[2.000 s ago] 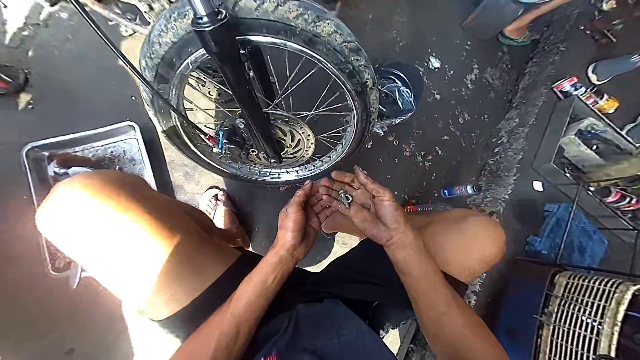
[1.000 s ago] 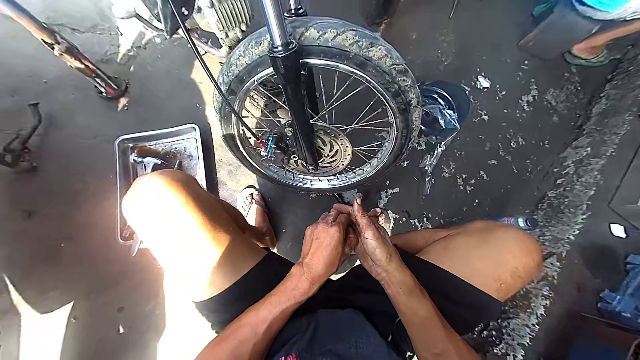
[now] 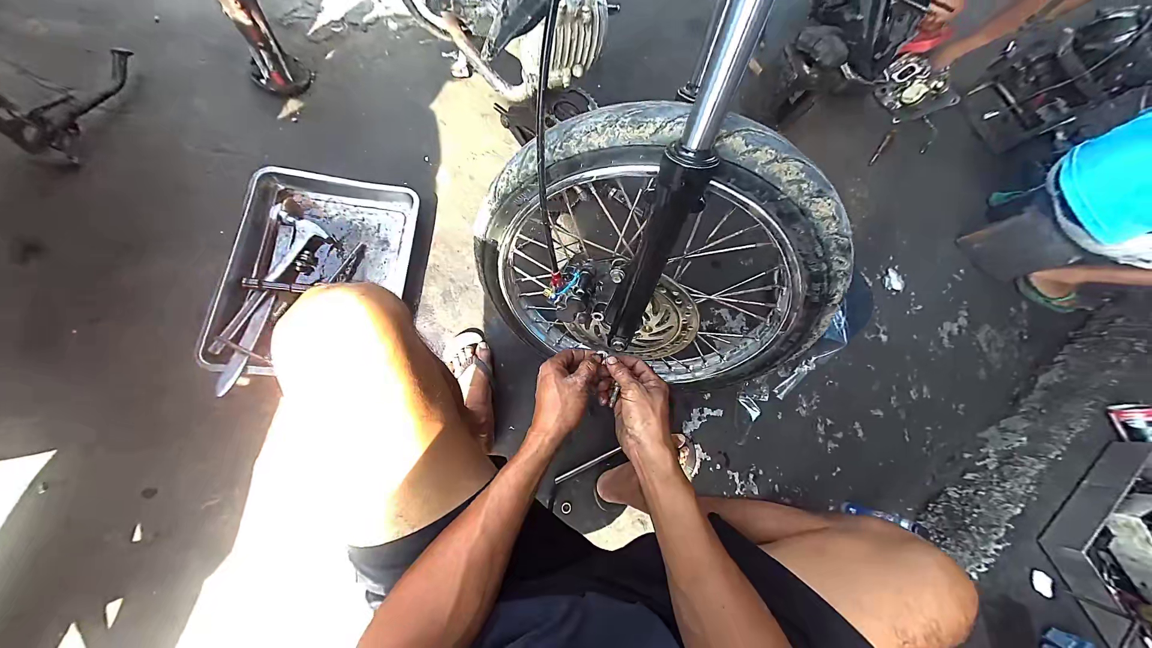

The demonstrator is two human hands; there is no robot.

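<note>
A motorcycle's spoked front wheel stands before me, with the black lower fork leg and a brake disc at its hub. Just below the fork's lower end, my left hand and my right hand meet fingertip to fingertip. Between them they pinch small metal hardware, too small and covered to name exactly. A blue and red fitting sits near the hub at the end of a black cable. A rod-like tool and a small ring lie on the ground below my hands.
At left a metal tray holds a hammer and several tools, beside my knee. An engine stands behind the wheel. Another person's hands work on engine parts at upper right; a person in blue is at the right edge.
Two seconds ago my hands were open, palms up, with small metal parts in the right palm; now the fingers are closed together on something small. The view has swung markedly.
</note>
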